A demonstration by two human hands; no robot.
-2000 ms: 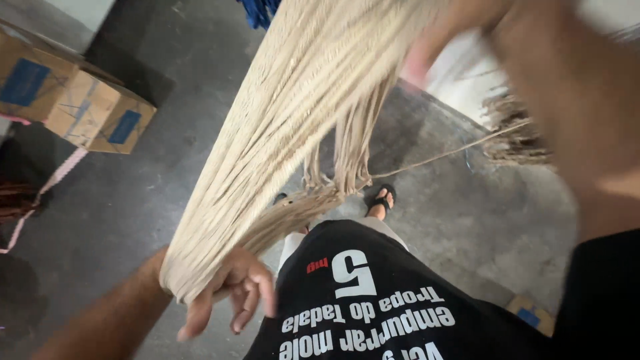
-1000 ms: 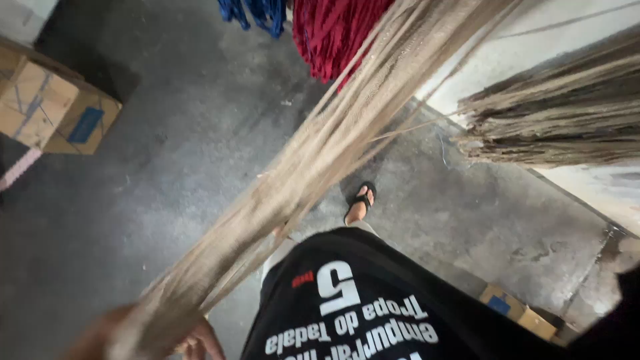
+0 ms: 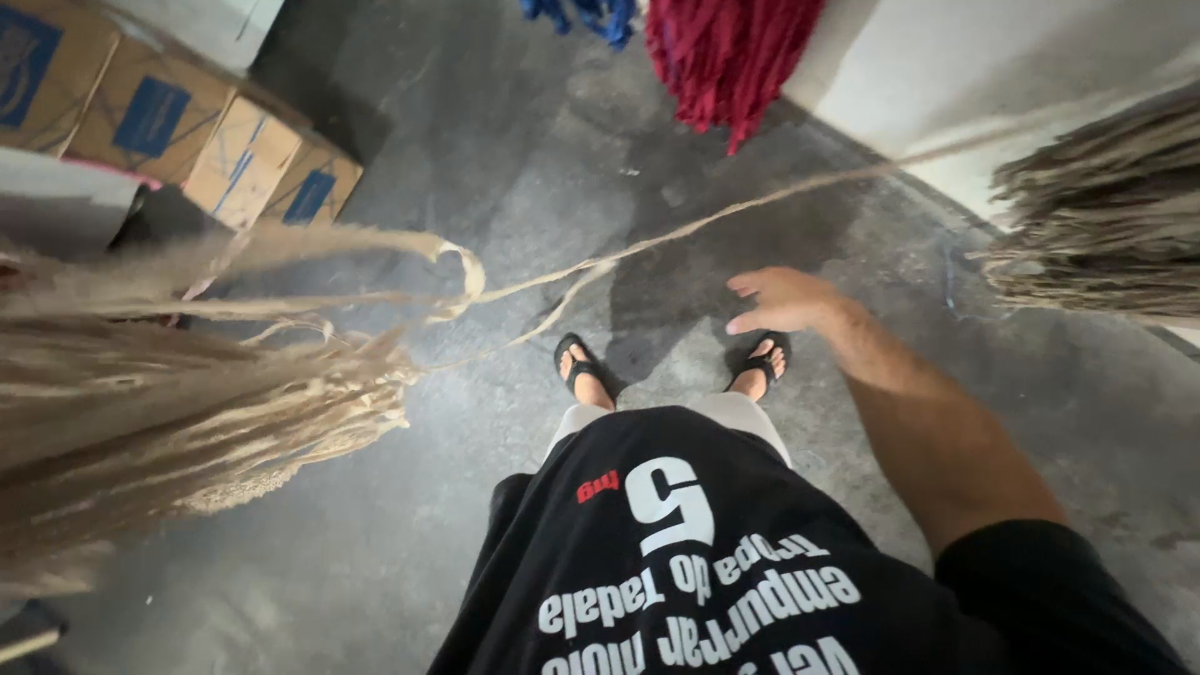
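Observation:
My right hand [image 3: 783, 300] reaches out above the floor with its fingers apart and nothing in them. My left hand is out of the frame. At the left, a thick bundle of beige yarn strands [image 3: 206, 403] spreads sideways, blurred toward the frame's edge. A loop of the same yarn [image 3: 464, 277] stands out from its upper part. From there a thin beige strand [image 3: 694, 225] runs up and right toward the wall, past the upper side of my right hand without visible contact.
Cardboard boxes [image 3: 253, 169] stand at the upper left. Dark red strands [image 3: 727, 56] and blue strands [image 3: 586, 19] hang at the top. A grey-brown yarn bundle [image 3: 1116, 206] is by the white wall [image 3: 919, 84] at right. My sandalled feet are on the concrete floor [image 3: 375, 562].
The beige bundle, earlier stretched diagonally across the view, now lies at the left. My left hand has left the frame. My right hand, at the bundle's upper end two seconds ago, is now apart from it.

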